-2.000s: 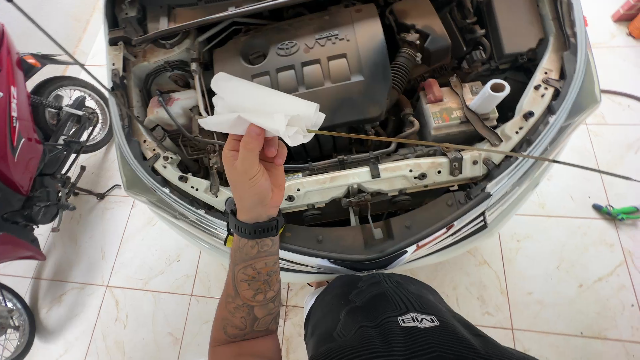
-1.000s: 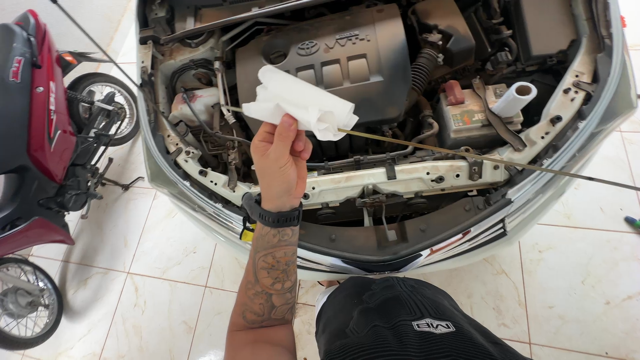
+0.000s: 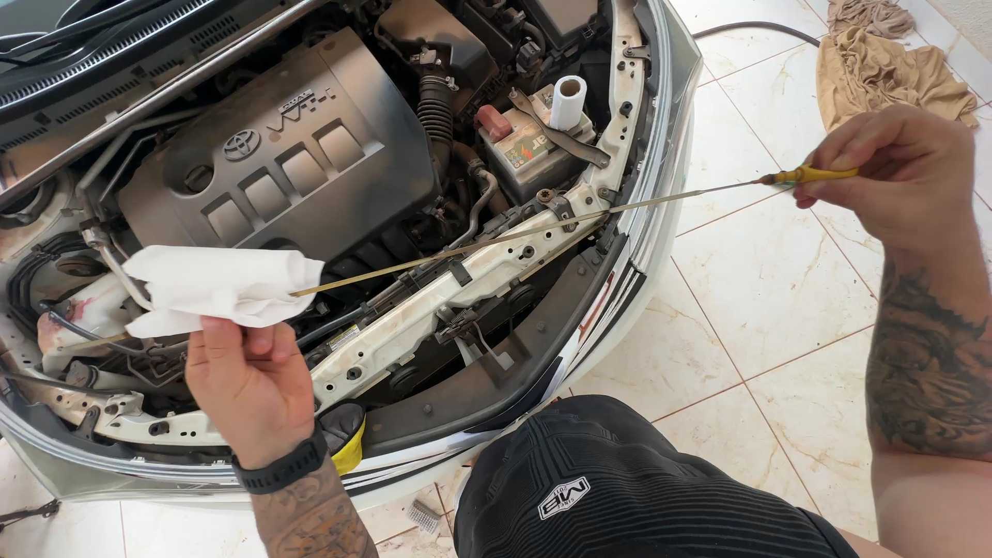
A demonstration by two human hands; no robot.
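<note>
My left hand (image 3: 252,380) pinches a folded white paper towel (image 3: 225,283) from below, over the left side of the car's engine bay. The long metal dipstick (image 3: 457,249) runs through the paper; its tip end shows left of it. At the right, my right hand (image 3: 891,170) holds the dipstick's yellow handle (image 3: 831,173) between thumb and fingers. The blade passes above the radiator support, sloping up to the right. Behind it lies the dusty Toyota engine cover (image 3: 287,155).
A white paper roll (image 3: 569,102) stands on the car battery (image 3: 535,147). A yellow and black glove-like item (image 3: 345,438) rests at the front edge of the bay. Tan cloths (image 3: 891,74) and a dark hose (image 3: 759,28) lie on the tiled floor.
The view has shifted to the right and no longer shows most of the motorcycle. My right hand and the yellow handle have come into view. My left hand still holds the paper around the dipstick.
</note>
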